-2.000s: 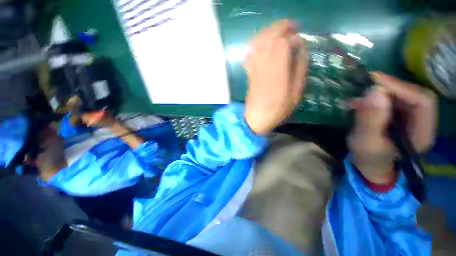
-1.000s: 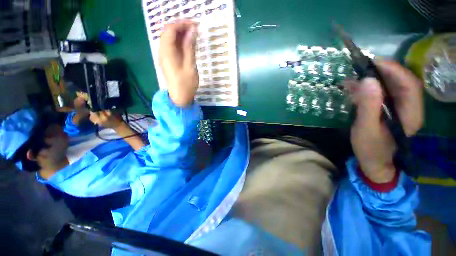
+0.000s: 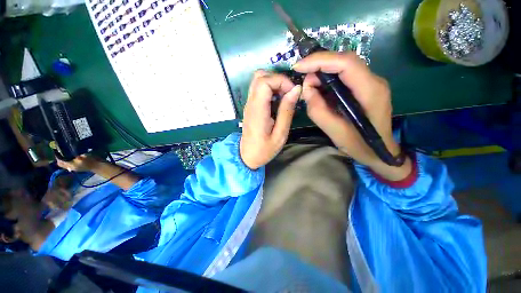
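My right hand (image 3: 357,100) is closed round the black soldering iron (image 3: 357,117), its brown collar and thin tip pointing up and away. My left hand (image 3: 264,117) has thumb and forefinger pinched beside my right fingertips, on what looks like a small dark component (image 3: 296,78), mostly hidden by the fingers. The green circuit board panel (image 3: 357,39) lies flat just beyond my hands and is partly covered by them and the iron. Dark components (image 3: 278,58) stick out at its left edge. The white component sheet (image 3: 185,86) holds rows of dark parts in its far portion.
A yellow-green round tub (image 3: 425,31) with silvery crinkled material stands at the far right. A thin pale strand (image 3: 238,13) lies beyond the sheet. Another person's arm (image 3: 114,171) and a black device with cables (image 3: 65,126) are at the left. More boards (image 3: 194,153) show below the bench edge.
My left hand has come from the component sheet to meet my right fingertips. My right hand and iron have moved left across the panel. The view has shifted.
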